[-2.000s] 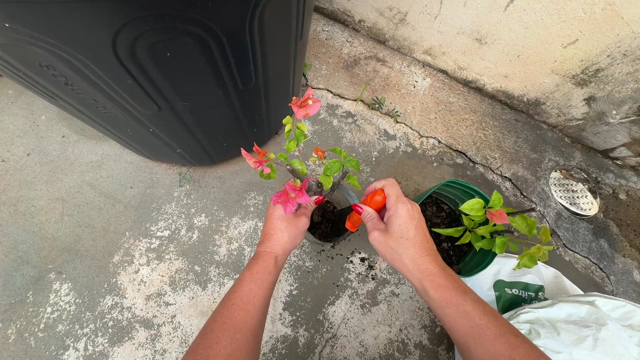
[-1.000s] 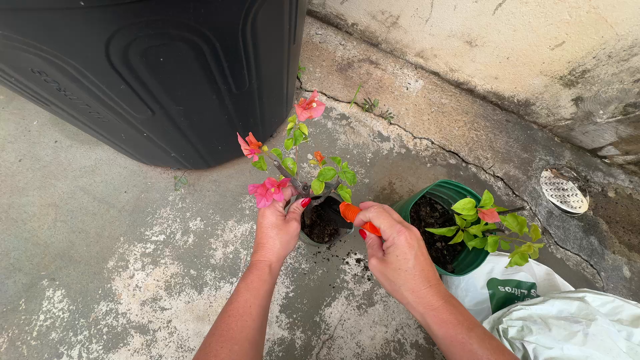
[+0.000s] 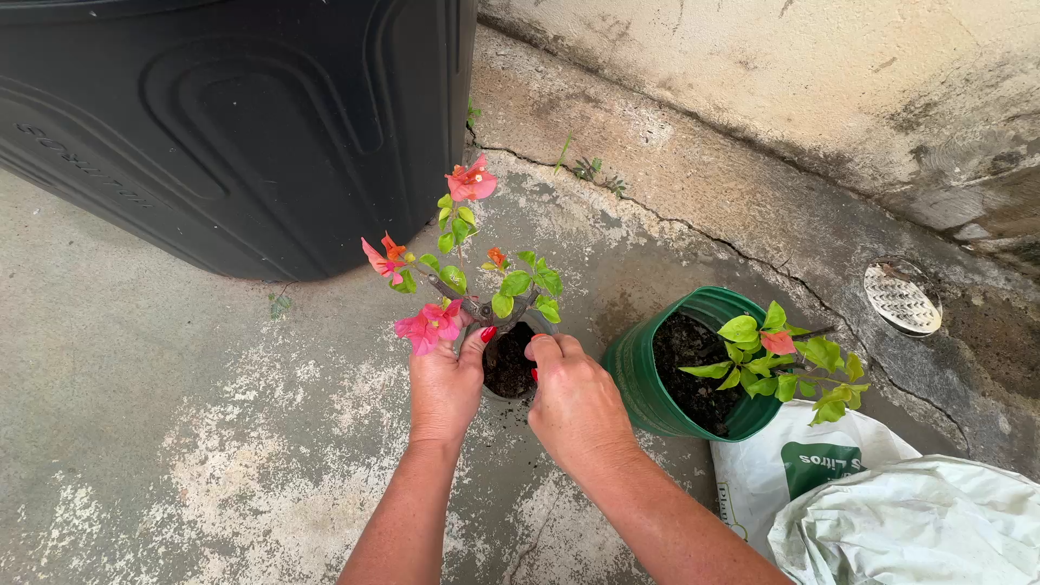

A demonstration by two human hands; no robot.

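Observation:
My left hand (image 3: pixel 447 382) grips the woody stem of a bougainvillea plant (image 3: pixel 481 309) with pink bracts and green leaves, at the left rim of a small round pot (image 3: pixel 510 392). Dark soil (image 3: pixel 508 361) shows inside that pot. My right hand (image 3: pixel 575 394) is closed at the pot's right rim, fingers curled down. The orange handle seen earlier is hidden by this hand, so what it holds cannot be made out now. To its right, a green pot (image 3: pixel 642 370) holds soil and a second bougainvillea (image 3: pixel 760 357) leaning right.
A large black plastic container (image 3: pixel 268 146) stands at the upper left. White plastic bags (image 3: pixel 902 520) lie at the lower right, touching the green pot. A round metal drain cover (image 3: pixel 902 298) sits near the stained wall (image 3: pixel 812 73). A crack runs across the concrete floor.
My right hand has moved in over the small pot's right rim, and the orange handle it held is out of sight. My left hand keeps its hold on the stem.

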